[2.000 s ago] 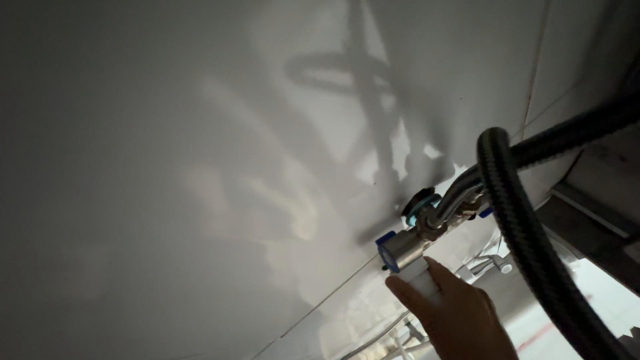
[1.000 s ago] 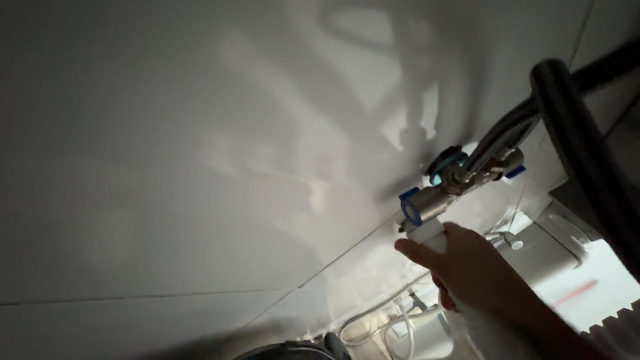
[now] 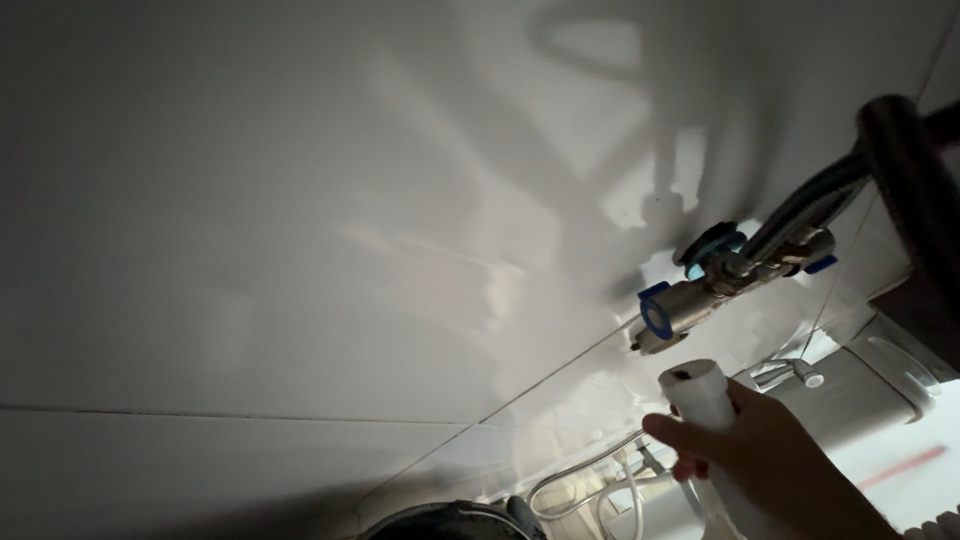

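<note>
A white plastic tube (image 3: 701, 397) with an open round end is gripped in a hand, apparently my right hand (image 3: 772, 450), at the lower right. The tube's rim lies just below a metal valve (image 3: 679, 311) with a blue handle, and a gap shows between them. A second blue handle (image 3: 820, 264) sits at the fitting's far end. Braided hoses (image 3: 810, 199) run from the fitting to the upper right. My left hand is not in view.
A pale tiled wall (image 3: 300, 225) carries hose shadows. A thick dark hose (image 3: 915, 195) crosses the right side. Below are a chrome tap (image 3: 791, 373), a white cistern-like fixture (image 3: 847, 390), looped thin hoses (image 3: 585, 469) and a dark rounded object (image 3: 450, 521).
The hand with the white tube has moved down from the valve; the tube's open end, earlier up against the valve, now shows apart from it.
</note>
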